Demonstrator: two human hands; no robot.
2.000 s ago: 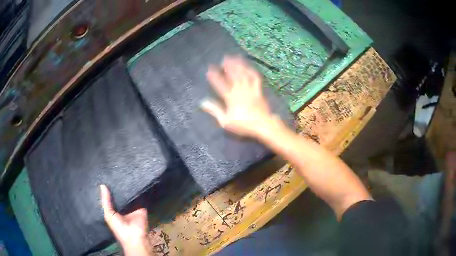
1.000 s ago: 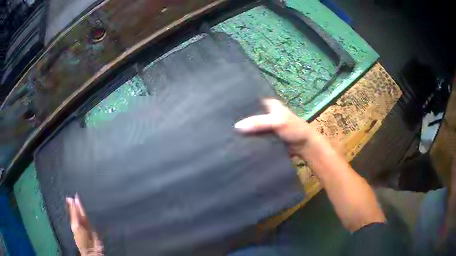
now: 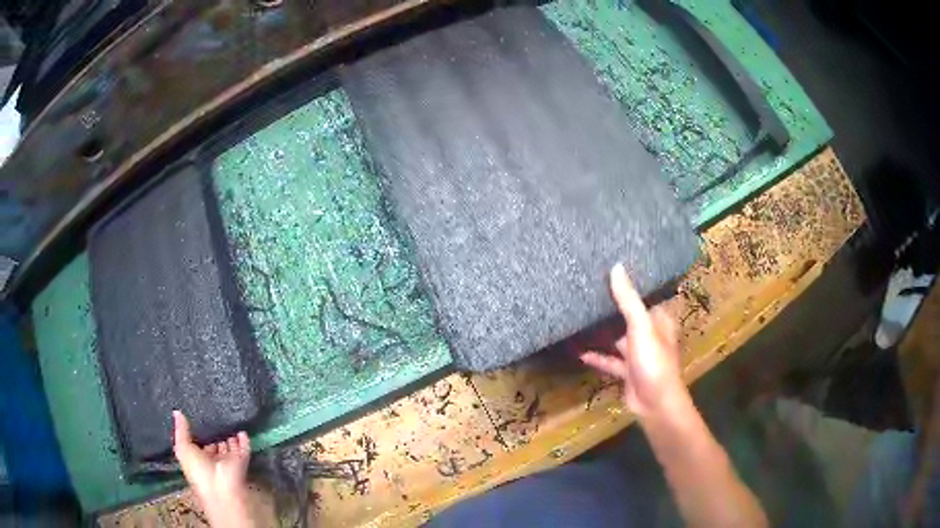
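A large dark grey-black ribbed panel (image 3: 515, 196), thick at its near edge, lies across the green cutting pad (image 3: 320, 268). My right hand (image 3: 644, 351) holds its near right corner, thumb on top and fingers below the edge. A narrower black panel or stack (image 3: 170, 320) with rounded corners lies at the pad's left. My left hand (image 3: 211, 459) holds its near edge, thumb on top and fingers curled at the edge. The undersides are hidden, so I cannot tell the layers.
A black curved strip with offcuts (image 3: 722, 83) lies at the pad's far right. A pale ledge (image 3: 557, 413) with black scraps runs along the near side. Stringy offcuts (image 3: 299, 474) hang beside my left hand. The rusty press beam (image 3: 186, 93) crosses the far side.
The panel that was blurred across the middle no longer covers it, and green pad shows between the two black pieces. My right hand has moved down to the right piece's near edge; my left hand is at the left piece's edge.
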